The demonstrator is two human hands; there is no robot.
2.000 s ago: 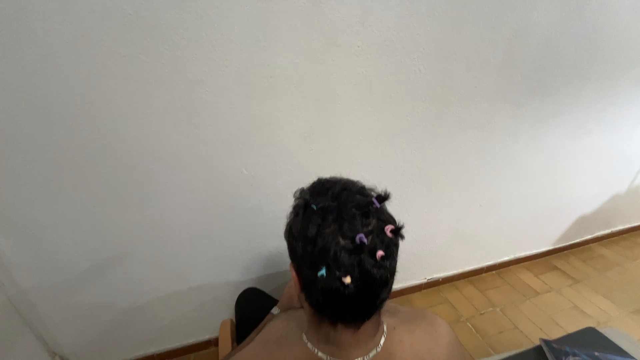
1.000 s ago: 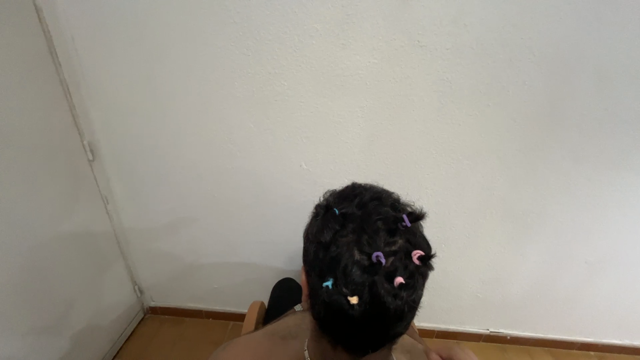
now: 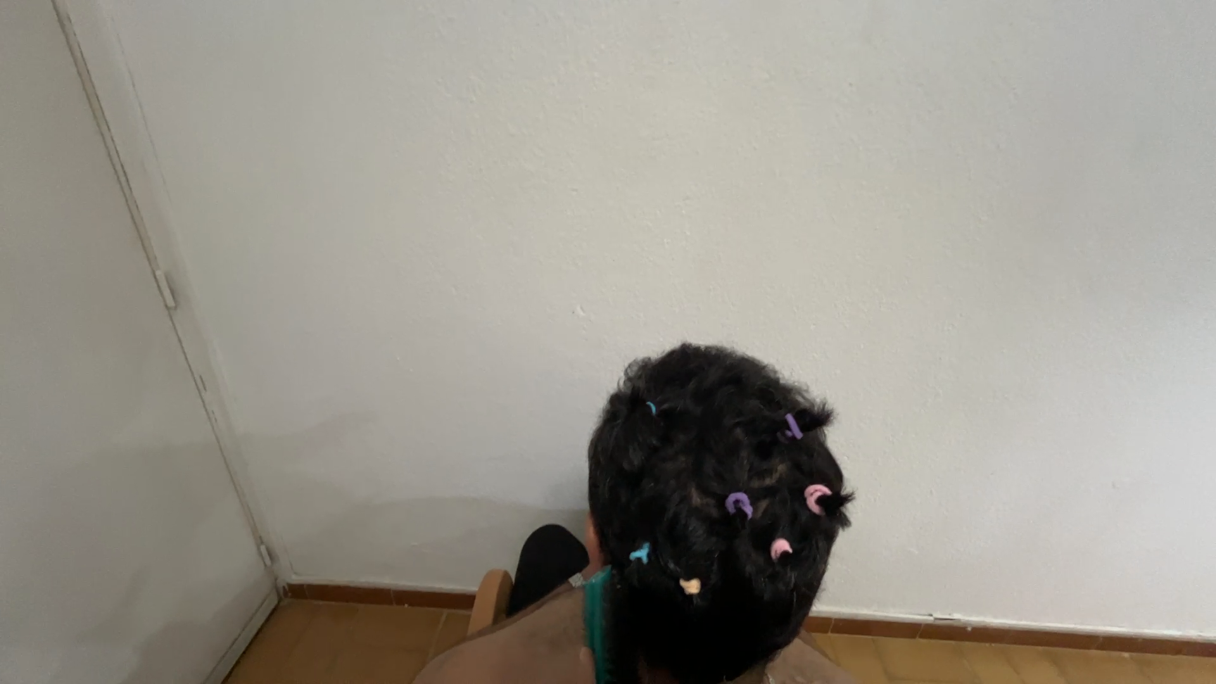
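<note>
The dark, curly hair (image 3: pixel 712 475) of a seated person, seen from behind, bears several small hair ties: purple (image 3: pixel 739 504), pink (image 3: pixel 816 500), blue (image 3: pixel 640 552) and pale orange (image 3: pixel 691 586). Some of them hold short tufts upright. Along the left side of the neck at the bottom edge stands a narrow teal thing, perhaps a comb (image 3: pixel 596 622); its lower end is cut off by the frame. Neither my left hand nor my right hand can be made out, and what holds the teal thing is hidden.
A white wall (image 3: pixel 475 237) rises in front of the person, with a pale door (image 3: pixel 95 380) at the left. Beside the person's left shoulder are a wooden chair part (image 3: pixel 489 600) and a black rounded thing (image 3: pixel 549 560). Brown floor tiles (image 3: pixel 342 641) run along the wall's foot.
The teal thing has come into view beside the neck. My view has swung left, bringing in the door; the dark object at the lower right has left the view.
</note>
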